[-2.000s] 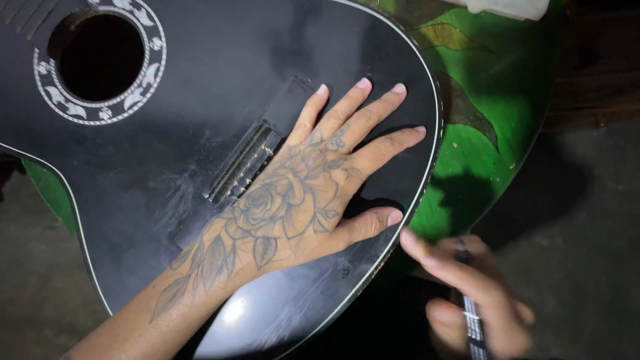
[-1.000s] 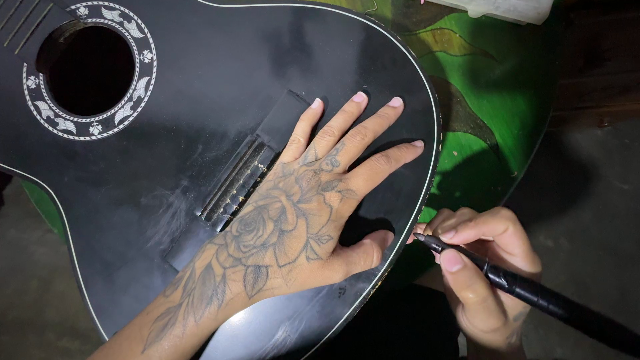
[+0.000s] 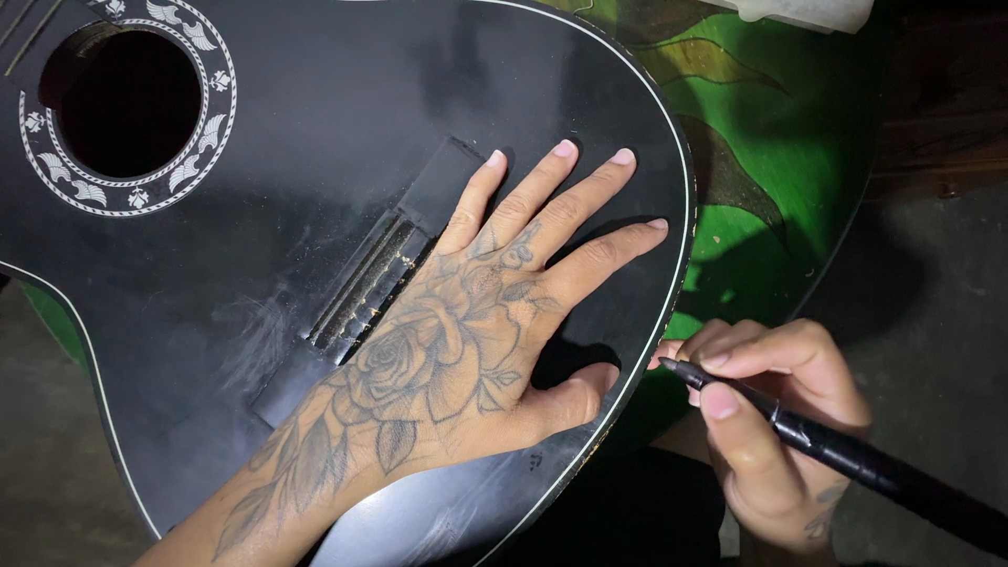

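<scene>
A black acoustic guitar body (image 3: 315, 102) with a white edge line lies face up. My left hand (image 3: 488, 315), palm down with fingers spread, rests on its top, beside the guitar's bridge (image 3: 366, 276) and partly over it. Worn, chipped spots show along the bridge slot. In my right hand (image 3: 772, 417) is a black marker (image 3: 835, 449), uncapped, its dark tip pointing left at the guitar's rim. Some fingertips of that hand meet or nearly meet the rim; whether the tip touches it I cannot tell. The round sound hole (image 3: 130, 102) has a white patterned rosette.
Under the guitar is a green surface (image 3: 748, 150) with painted leaf shapes and a curved edge. A translucent plastic container (image 3: 811, 9) stands at the top right. Grey floor (image 3: 945, 291) shows at the right, with dark wooden pieces above it.
My right hand, blurred two seconds ago with the marker upright, now holds it slanted with its tip by the guitar's rim. My left hand remains spread on the guitar.
</scene>
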